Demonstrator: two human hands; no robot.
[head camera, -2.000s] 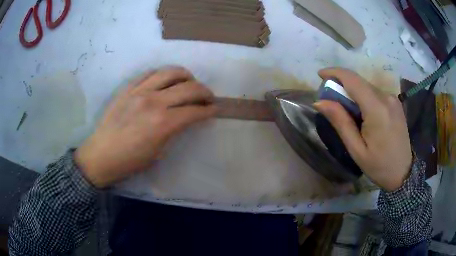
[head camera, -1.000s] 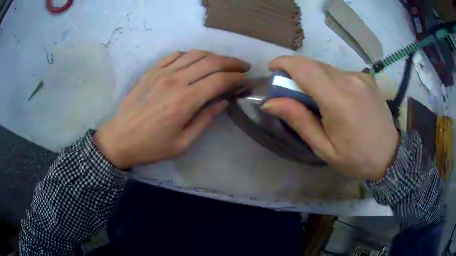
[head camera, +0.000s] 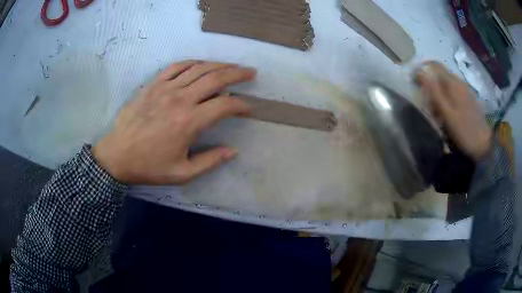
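Observation:
A narrow brown folded strip (head camera: 292, 114) lies flat on the white cloth in front of me. My left hand (head camera: 177, 123) rests over its left end with the fingers spread; that end is hidden under the fingers. My right hand (head camera: 455, 109) is blurred and holds the electric iron (head camera: 400, 137) to the right of the strip, apart from it. The iron's silver soleplate faces left and looks tilted; its handle is mostly hidden by my hand.
A pile of brown folded strips (head camera: 257, 20) lies at the top centre. A pale beige stack (head camera: 380, 28) lies to its right. Red scissor handles (head camera: 54, 14) show at the upper left. Dark red and green items (head camera: 481, 43) lie at the upper right.
The iron has moved right, off the strip, with my right hand. The strip is now uncovered on its right part. My left hand's fingers have spread and moved slightly left.

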